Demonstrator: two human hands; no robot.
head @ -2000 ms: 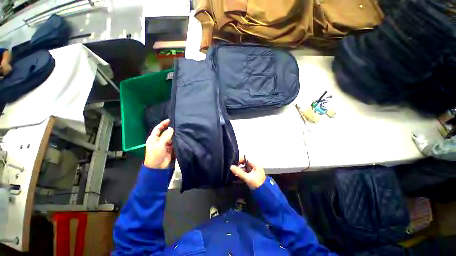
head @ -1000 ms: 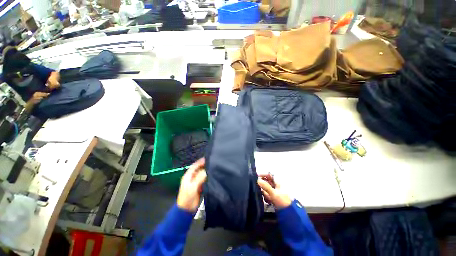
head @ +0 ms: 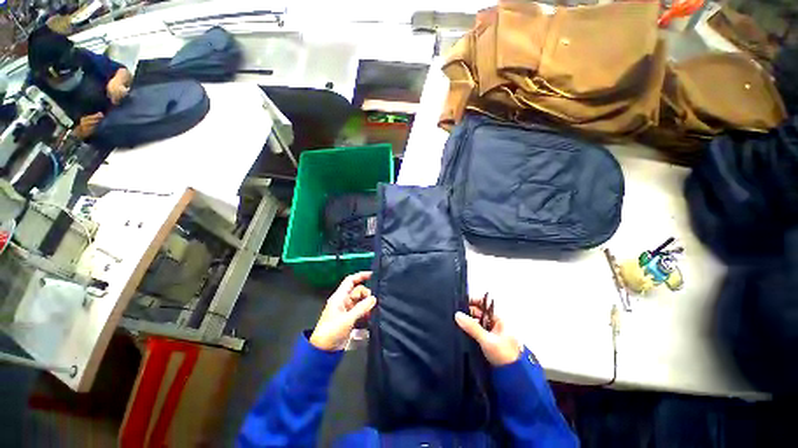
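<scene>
A dark navy backpack (head: 420, 306) is held on edge in front of me, its long narrow side strip facing up, with a seam across it. My left hand (head: 346, 313) holds its left edge, thumb and fingers pinching near the rim. A small white bit (head: 357, 338) shows just below that hand. My right hand (head: 490, 331) is at the right edge, thumb on the bag. Dark thread snips (head: 486, 308) stick up from its fingers. Another navy backpack (head: 542, 188) lies flat on the white table (head: 560, 324).
A green bin (head: 339, 157) with a dark piece inside is left of the table. Brown bags (head: 577, 70) lie at the far side. A teal and yellow cluster (head: 658, 268) and a thin tan tool (head: 617, 278) lie right. A dark pile (head: 744, 201) stands far right. A person works far left.
The view has shifted, and the table and bin sit differently in it. The held bag has turned so its side strip faces up more squarely. Both hands still hold its edges.
</scene>
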